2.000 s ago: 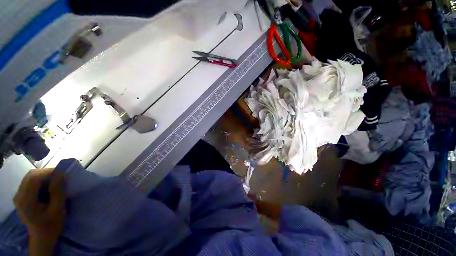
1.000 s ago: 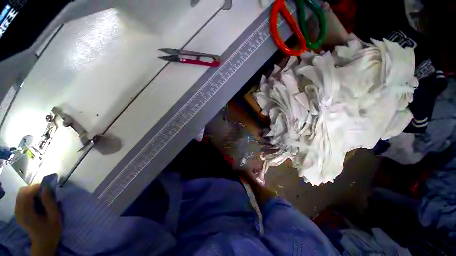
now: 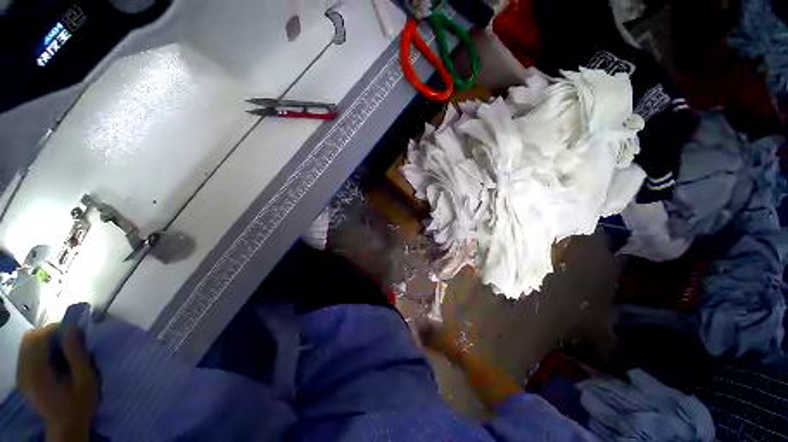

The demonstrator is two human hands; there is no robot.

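Blue fine-striped cloth [image 3: 173, 388] lies over the front left of the sewing machine table and hangs towards my lap. My left hand [image 3: 59, 375] is closed on its folded edge, just in front of the lit presser foot and needle area [image 3: 43, 285]. My right hand [image 3: 449, 363] is low, below the table edge, under the white ruffled bundle [image 3: 527, 173]. It is dark and blurred, and its fingers and anything in them cannot be made out.
Thread snips [image 3: 294, 109] lie on the white table near its ruler-marked edge [image 3: 285, 190]. Scissors with orange and green handles [image 3: 439, 56] are at the table's far right. Blue cloth heaps [image 3: 734, 216] lie at the right. Thread scraps litter the floor [image 3: 518, 324].
The view has shifted, first moving closer to the table. My right hand has moved further out from the sleeve; a pale strip beside it a second ago is no longer seen. My left hand keeps its hold.
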